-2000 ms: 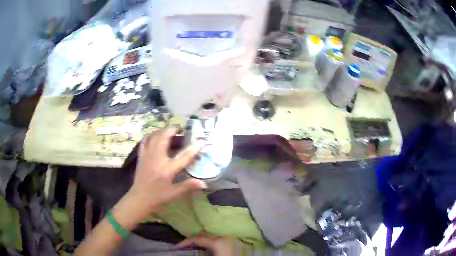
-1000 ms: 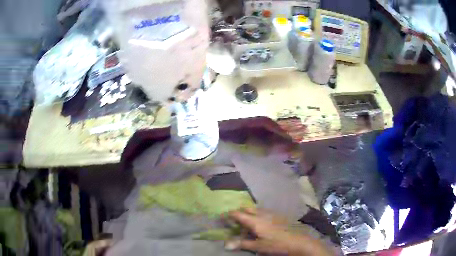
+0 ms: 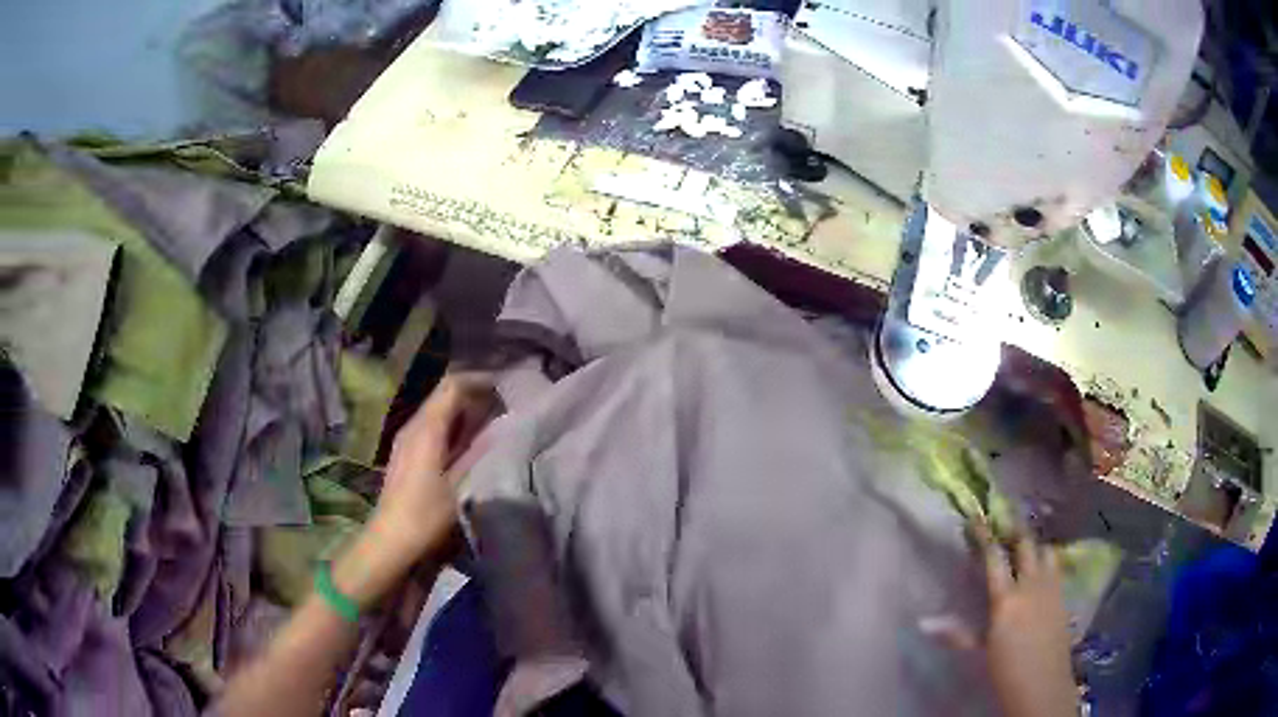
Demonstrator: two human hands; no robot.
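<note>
A grey-brown garment lies spread over the wearer's lap and up against the table's front edge. A lime-green panel shows at its right side, partly blurred. My left hand, with a green band at the wrist, grips the garment's left edge. My right hand is blurred and lies on the garment's right side by the green panel; whether it grips cloth cannot be told. The sewing machine head stands at the upper right. The rounded white end of the machine arm shows below it, beside the garment.
A work pile of grey and green pieces hangs at left. Small white pieces, a printed packet, a dark pad and a bag of white pieces lie on the table. Bottles stand at right.
The view has turned left, bringing the pile into sight. The garment now spreads left of the machine arm with its grey side showing widely. My left hand is now at its left edge, my right at its right.
</note>
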